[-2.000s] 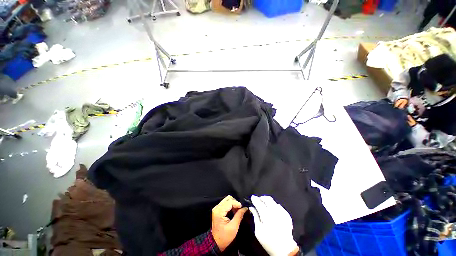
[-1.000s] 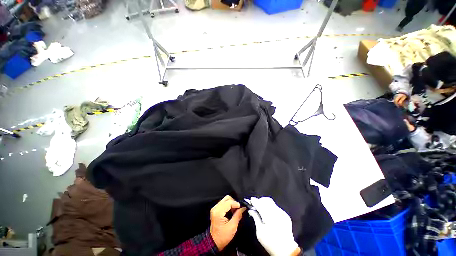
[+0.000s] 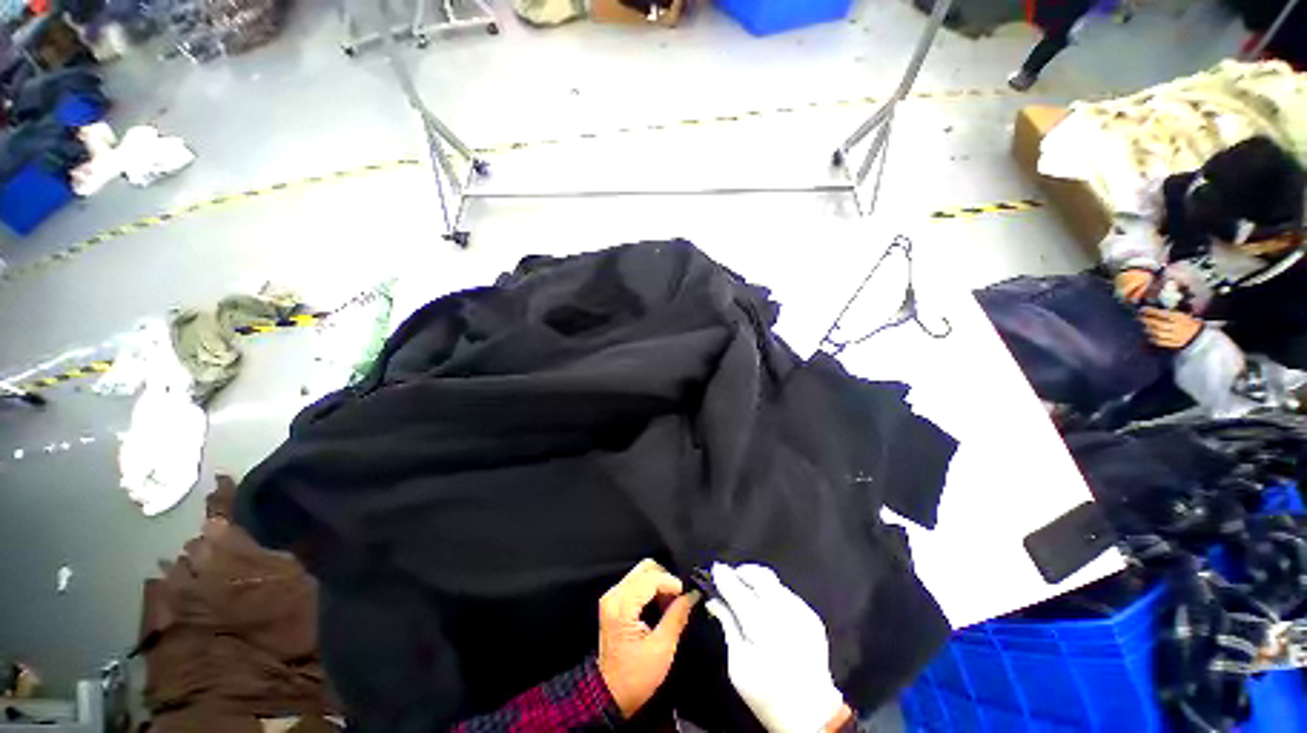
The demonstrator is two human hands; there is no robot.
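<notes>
A large black garment (image 3: 573, 473) lies heaped over the white tabletop and down its near side. My left hand (image 3: 641, 639), bare with a red-black checked sleeve, pinches the black cloth between thumb and fingertips at the lower middle. My right hand (image 3: 776, 647), in a white glove, is just right of it, its fingers curled round a small dark tool, likely thread snips (image 3: 704, 584), whose tip shows between the hands. The rest of the tool is hidden. Square-edged black fabric pieces (image 3: 917, 461) lie at the heap's right side.
A hanger (image 3: 909, 318) and a smartphone (image 3: 1071, 543) lie on the white table (image 3: 1003, 573). A blue crate (image 3: 1032, 673) stands at lower right. Another person (image 3: 1218, 272) handles dark garments at right. Brown garments (image 3: 230, 630) lie at left. A metal rack (image 3: 659, 192) stands behind.
The view has shifted slightly. My hands stay at nearly the same spot on the garment, with small finger movements. A person's leg at the far upper right has moved left.
</notes>
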